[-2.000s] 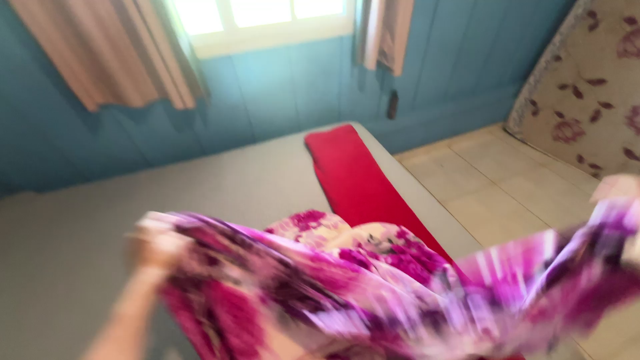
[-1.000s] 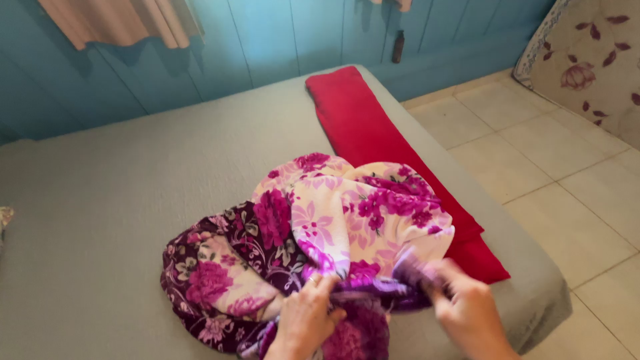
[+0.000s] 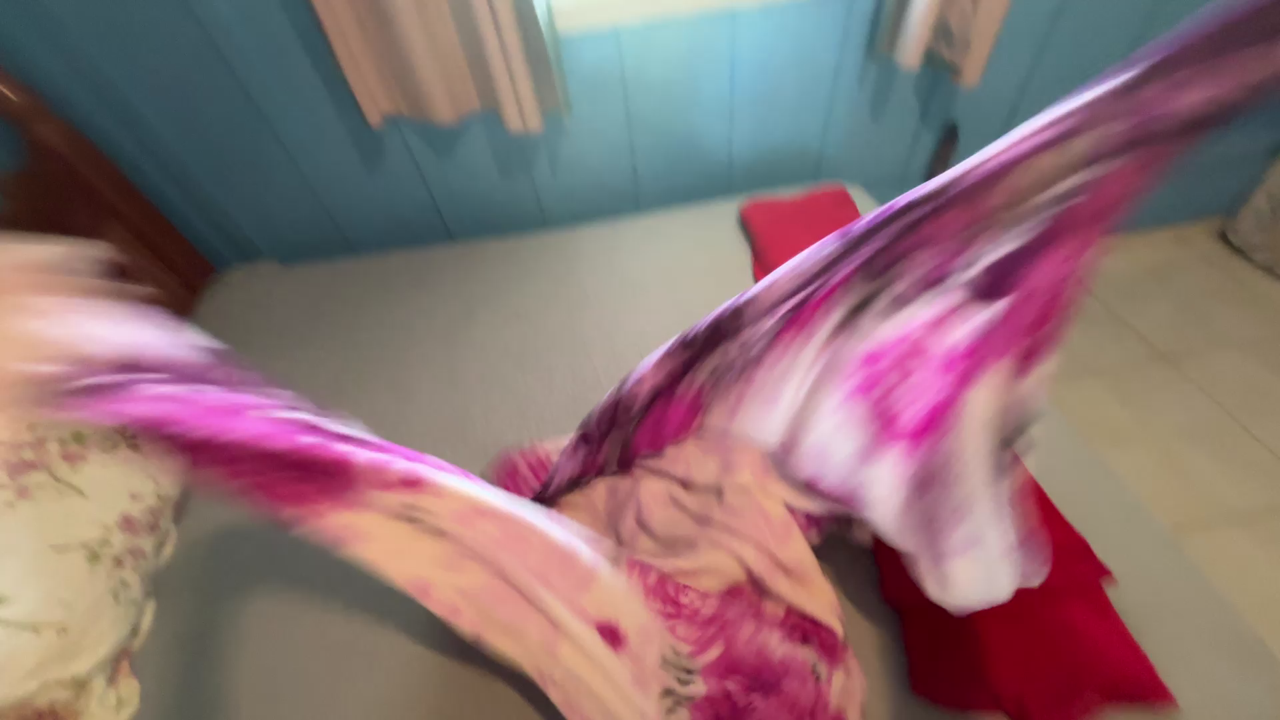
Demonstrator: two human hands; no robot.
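Observation:
A purple, magenta and cream floral cloth (image 3: 740, 560) is stretched wide above the bed, its middle sagging and its raised parts blurred by motion. At the left edge my left hand (image 3: 50, 310), badly blurred, grips one end of it. The other end rises out of view at the upper right, and my right hand is not seen. Beneath and to the right of the cloth a folded red cloth (image 3: 1030, 630) lies on the bed, partly covered by the floral one.
The bed (image 3: 430, 320) has a grey sheet. A cream floral pillow (image 3: 70, 570) is at the left, with a dark wooden headboard (image 3: 90, 190) behind. Curtains (image 3: 450, 60) hang on the blue plank wall (image 3: 680, 130). Floor tiles (image 3: 1180, 380) show at the right.
One second ago both hands were close together on the bunched floral cloth on the bed; now they are far apart and the cloth is lifted and spread. The view has swung left.

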